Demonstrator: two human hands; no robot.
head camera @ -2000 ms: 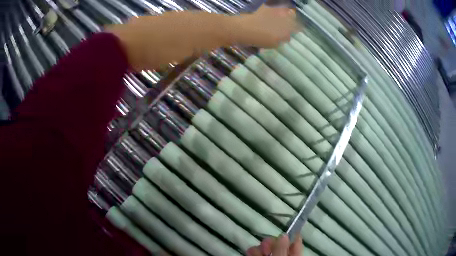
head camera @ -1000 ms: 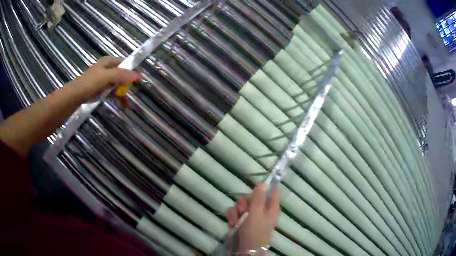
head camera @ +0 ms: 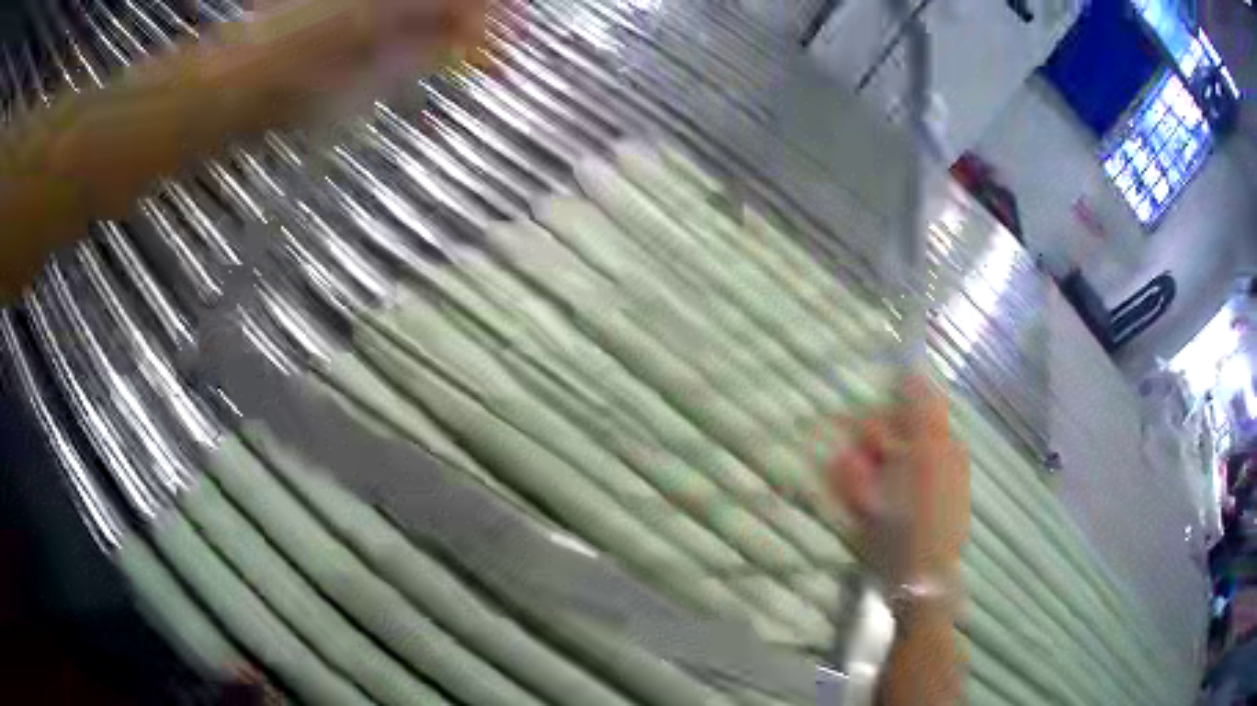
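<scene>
Pale green fabric [head camera: 552,469] lies in ridges over the silver tubes [head camera: 152,345], which are bare at the left and upper left. A silver wire frame [head camera: 552,566], blurred, is lifted and tilted above the cloth. One flat bar crosses the lower middle; another rises at the upper right. My right hand [head camera: 910,476] is shut on the frame's right side, over the cloth. My left hand [head camera: 462,25] is a blur at the top edge, above bare tubes; its fingers and any hold are unclear.
A second ribbed bed [head camera: 986,276] stands beyond the cloth at the right. Grey floor [head camera: 1130,483] shows past it. A dark looped object [head camera: 1141,306] lies on the floor. A bright window [head camera: 1155,145] and a blue panel [head camera: 1103,62] are at the upper right.
The frame has been raised and tilted. My right hand has moved right and up with it, and my left hand up towards the top edge. The view has swung, showing more of the room.
</scene>
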